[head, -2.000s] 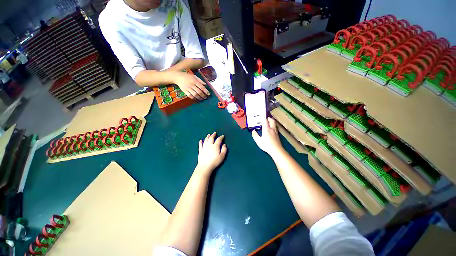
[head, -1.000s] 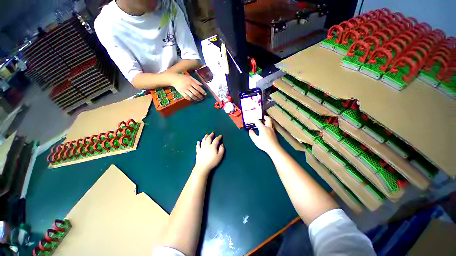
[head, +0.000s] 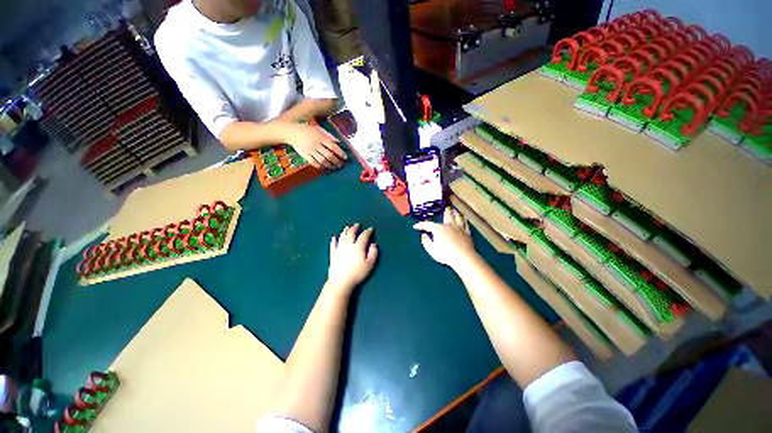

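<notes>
A black smartphone (head: 424,182) with a lit screen stands upright against the dark post. My right hand (head: 446,238) is just below and in front of it, fingers apart, holding nothing; whether a fingertip touches the phone's lower edge I cannot tell. My left hand (head: 352,256) lies palm down on the dark green table (head: 288,292), fingers spread and empty. A red-and-white small item (head: 386,181) is beside the phone on its left.
A person (head: 245,76) opposite rests a hand on the orange-red fixture tray (head: 283,176). Green-and-red pieces (head: 161,239) stand in rows on cardboard at left. A cardboard sheet (head: 195,355) lies front left. Stacked loaded sheets (head: 542,127) rise at right, near my right arm.
My right hand has drawn back and down from the phone's screen. The screen content has changed. My left hand stays on the table. The view has shifted slightly.
</notes>
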